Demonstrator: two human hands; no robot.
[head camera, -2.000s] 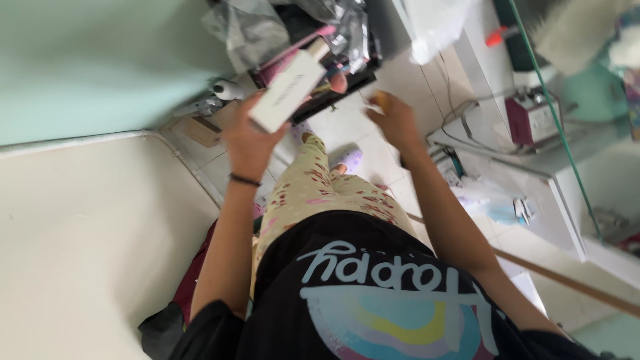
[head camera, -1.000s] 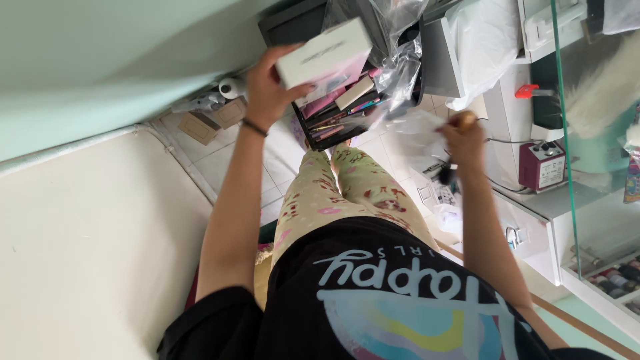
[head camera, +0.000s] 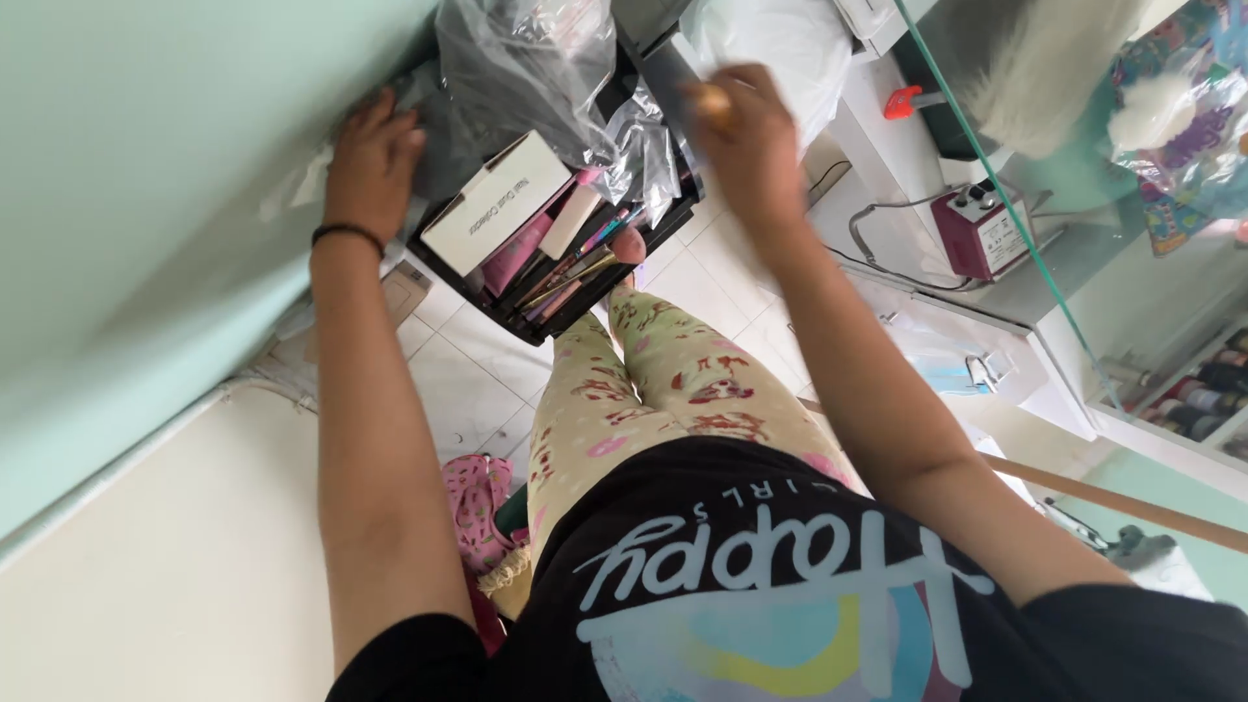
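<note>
My left hand (head camera: 373, 166), fingers spread, is beside the green wall, next to crumpled clear plastic at the left of a black bin; whether it touches the plastic I cannot tell. My right hand (head camera: 746, 146), blurred, is closed on a small orange-brown object (head camera: 711, 101) right of the bin; its kind is unclear. Between my hands, the black bin (head camera: 535, 334) holds a white nail dust collector box (head camera: 497, 203), a pink pouch (head camera: 518, 253), several thin pens or brushes (head camera: 565, 283) and a small white box (head camera: 570, 222). Clear plastic bags (head camera: 526, 78) cover its far part.
On the right a glass shelf edge (head camera: 1014, 210) runs past a maroon device (head camera: 978, 232) with a cable. A white plastic bag (head camera: 770, 58) lies beyond my right hand. A cardboard piece (head camera: 405, 295) is on the tiled floor (head camera: 468, 390) by the wall.
The white box, held in my left hand before, now sits in the bin. My left hand has let go of it and moved to the bin's left side.
</note>
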